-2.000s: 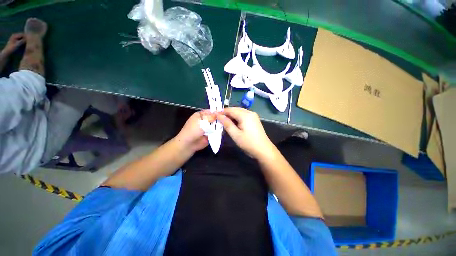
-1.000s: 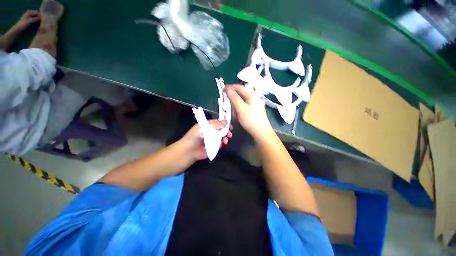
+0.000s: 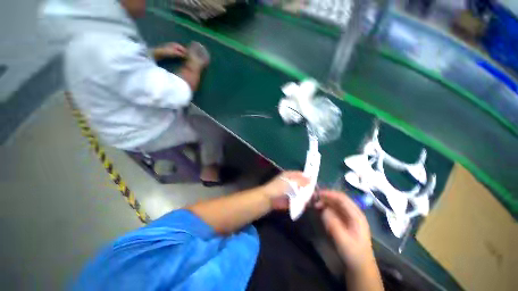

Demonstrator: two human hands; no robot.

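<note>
A white cat-ear headband shell is held above my lap, its slotted arm pointing up and away and a pointed ear at its lower end. My left hand is closed around the shell near its lower part. My right hand is just right of the shell, fingers bent and fingertips together near its edge; the view is blurred, and whether it touches the shell or pinches something small cannot be told. A dark wire shows near the arm's upper end.
Several white shells lie on the green bench, with a blue bottle beside them. A crumpled clear bag lies behind the held shell. A cardboard sheet is at right. A person in light clothing sits at left.
The view has swung left, so the bench things appear lower and further right. My right hand has moved from the shell's upper arm down beside its lower part. The blue bottle shows again.
</note>
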